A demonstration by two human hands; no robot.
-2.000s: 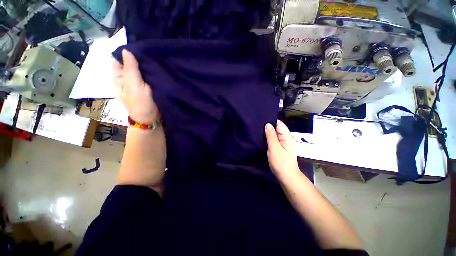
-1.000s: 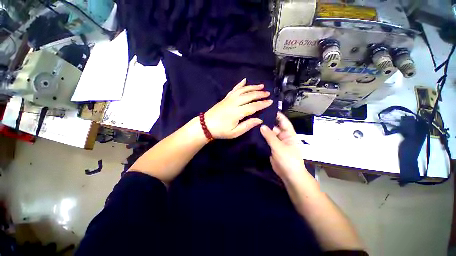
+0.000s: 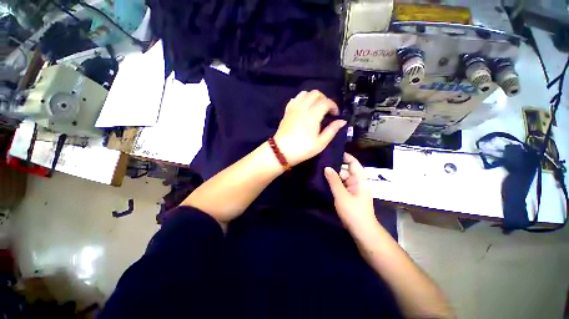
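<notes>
The dark navy-purple garment piece (image 3: 249, 106) lies on the table left of the needle area (image 3: 357, 107) and hangs towards my lap. My left hand (image 3: 307, 128), with a red bead bracelet, is on the cloth beside the needle, its thumb and fingers pinching the cloth near the right edge. My right hand (image 3: 352, 190) is lower, at the cloth's right edge, holding the edge between thumb and fingers. The overlock machine (image 3: 374, 51) stands at the right. The fingertips of both hands are partly hidden by cloth.
A ruffled dark bundle (image 3: 249, 31) lies behind the piece. White sheets (image 3: 134, 87) lie to the left, with a cream second sewing machine (image 3: 65, 103) beyond. A dark strip with cords (image 3: 519, 184) lies on the table at the right. A dark scrap (image 3: 123, 209) is on the floor.
My left hand moved from the cloth's far left corner across to the needle side, and its spread fingers have curled in. The cloth's left side dropped flatter, uncovering white sheets. My right hand stayed near the edge.
</notes>
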